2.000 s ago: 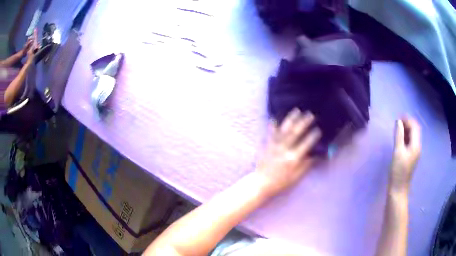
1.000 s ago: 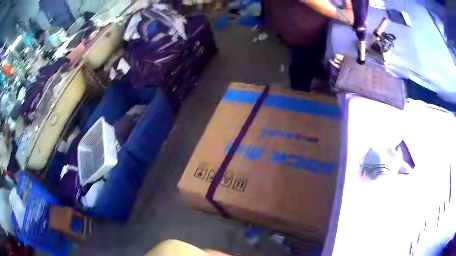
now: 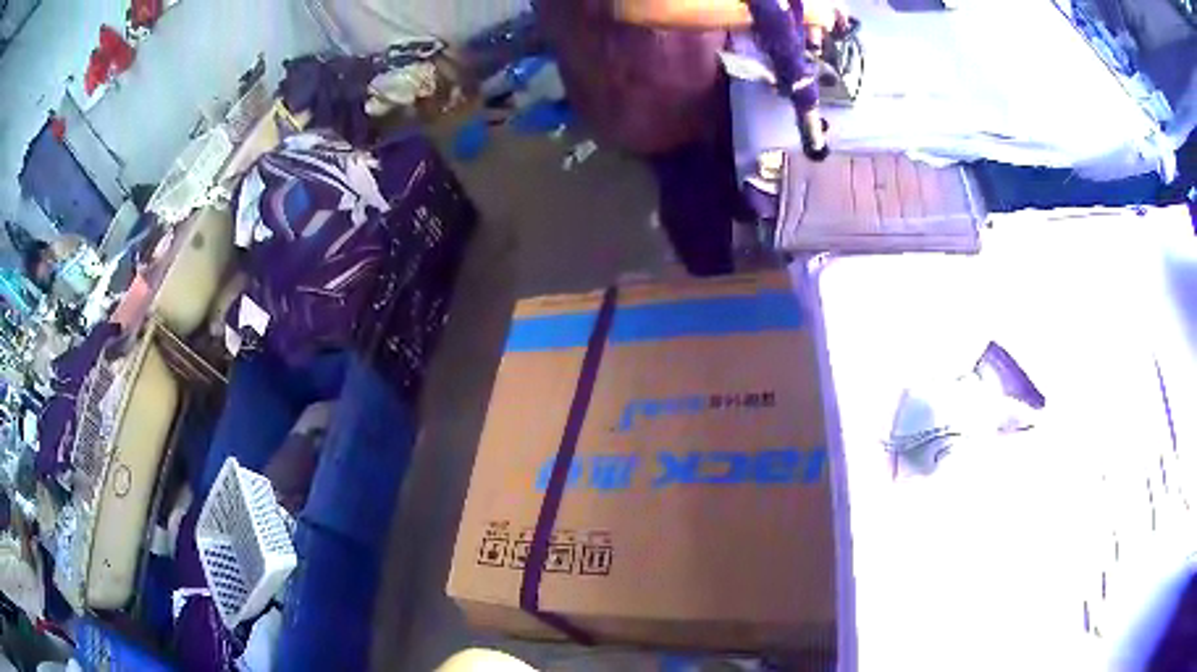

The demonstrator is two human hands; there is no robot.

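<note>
Neither of my hands is in view. A pale rounded shape, cut off by the bottom edge, may be part of my body or arm; I cannot tell which. On the glaring white-lilac table cover point(image 3: 998, 551) lies a small striped bundle point(image 3: 924, 431). A small dark and pale folded scrap point(image 3: 1011, 381) lies beside it, towards the far right. A dark purple patch point(image 3: 1177, 630) is cut off at the bottom right corner; it is too little seen to name.
A brown JACK carton point(image 3: 709, 538) with blue print and a dark strap stands left of the table. Blue bins, a white basket point(image 3: 246, 541) and fabric heaps point(image 3: 328, 250) are further left. A person point(image 3: 630, 79) stands at another table with an iron point(image 3: 843, 63) at the far side.
The view has swung left from the table to the carton and floor. My hands and the dark pile have left the picture. Since one second ago, the carton shows slightly further left and lower.
</note>
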